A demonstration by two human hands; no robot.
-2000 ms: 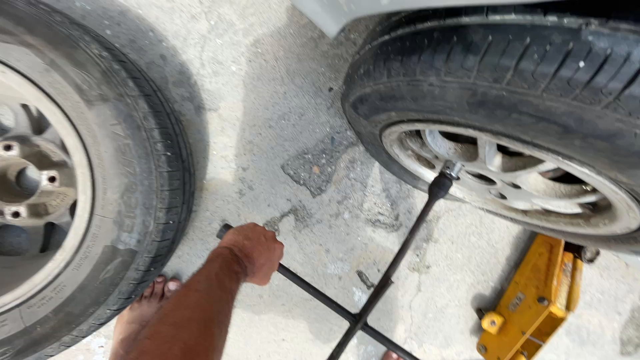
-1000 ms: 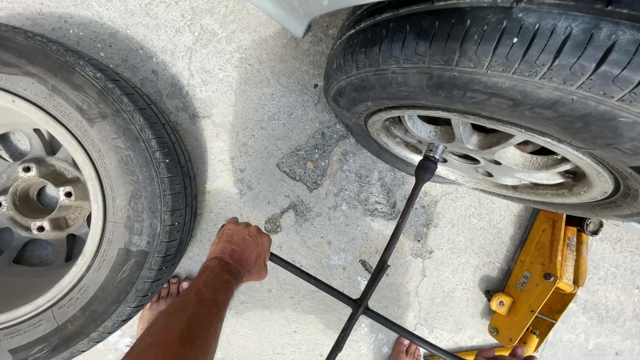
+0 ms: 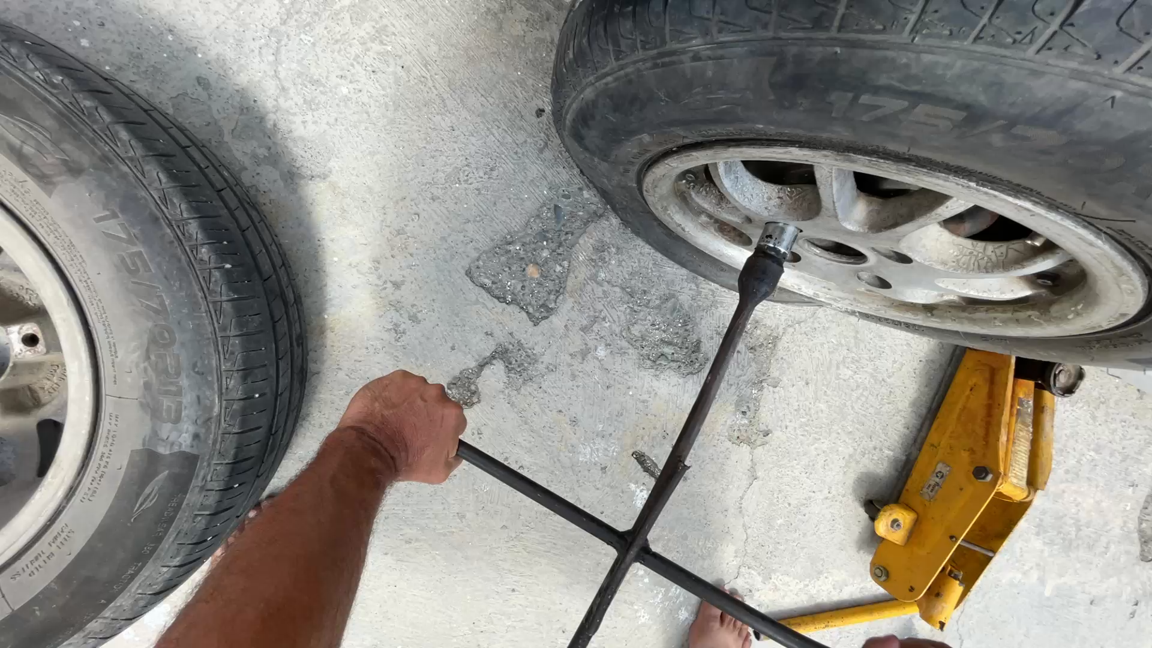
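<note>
My left hand [image 3: 407, 427] is closed around one arm end of a black four-way lug wrench [image 3: 634, 540]. The wrench's far arm carries a chrome socket [image 3: 779, 238], which sits at a lug hole near the hub of a silver alloy wheel [image 3: 877, 225] under the car. Only a sliver of my right hand [image 3: 903, 643] shows at the bottom edge, by the opposite arm end of the wrench; its grip is cut off by the frame.
A second wheel with a black tire [image 3: 243, 297] is at the left, close to my left forearm. A yellow floor jack [image 3: 963, 486] stands on the concrete [image 3: 405, 225] at the right, below the car's wheel. A bare foot [image 3: 720, 623] shows at the bottom.
The wrench has turned slightly. Its socket stays at the car's wheel and my left hand stays on the same arm. Part of my right hand has come into view since the oldest frame.
</note>
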